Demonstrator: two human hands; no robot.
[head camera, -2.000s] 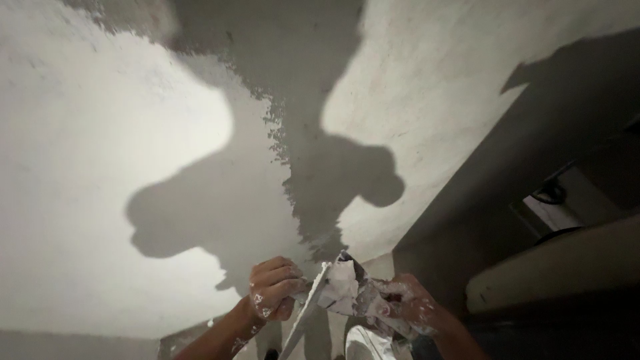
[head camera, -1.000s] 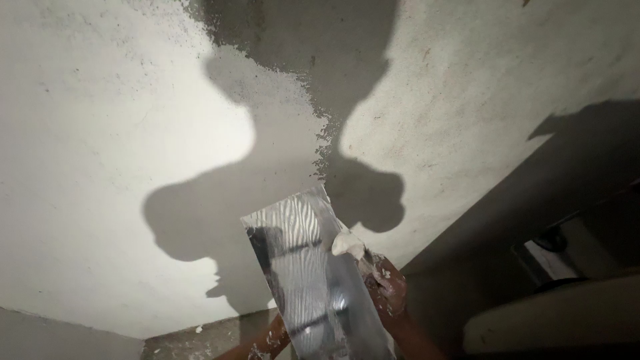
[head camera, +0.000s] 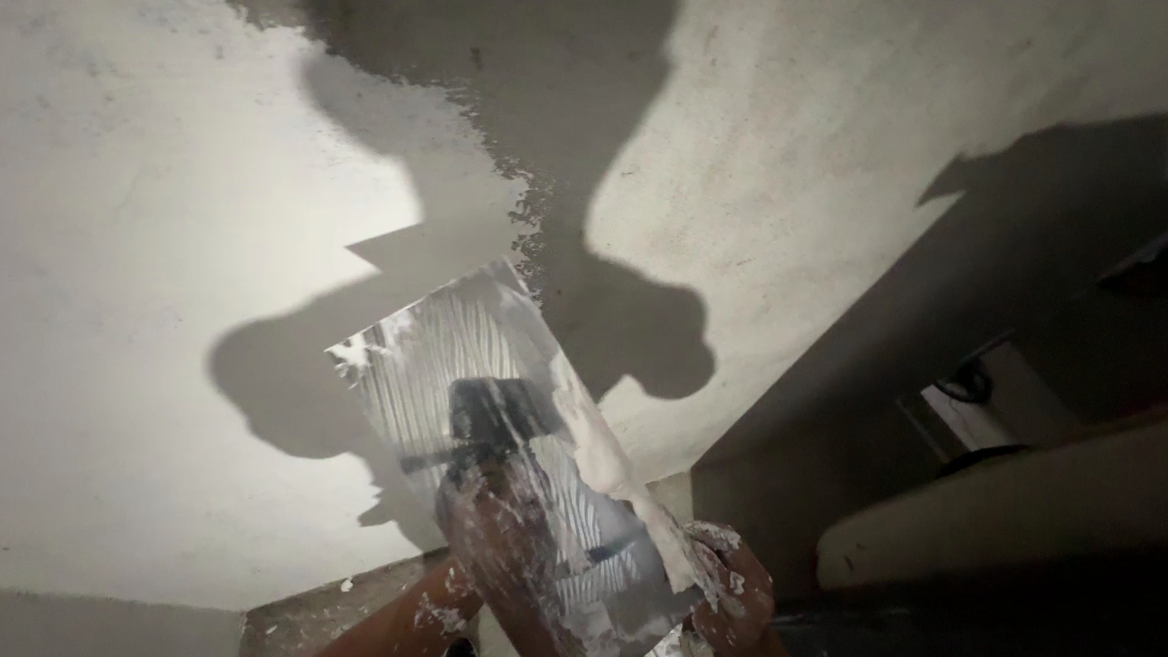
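Observation:
A wide, shiny finishing trowel blade (head camera: 429, 356), streaked with wet white putty, is tilted in front of the wall. My left forearm rises from the lower left behind it. A dark handle and my left hand (head camera: 497, 511), closed around it, show in the blade; whether through it or mirrored I cannot tell. A thick ridge of putty (head camera: 598, 452) runs down the blade's right edge. At that edge's lower end is my right hand (head camera: 735, 584), fingers curled and smeared with putty; what it grips is hidden.
The wall has smooth white putty (head camera: 164, 274) at left, ending in a ragged edge against a greyer surface (head camera: 776, 137) at right. My shadow falls across both. Putty crumbs lie on the floor strip (head camera: 310, 602) at the wall's foot. A pale, rounded-edged object (head camera: 985, 511) stands at lower right.
The trowel blade, seen edge-on two seconds ago, now faces the camera. Since one second ago the right hand has moved down along its edge, where a long ridge of putty now lies.

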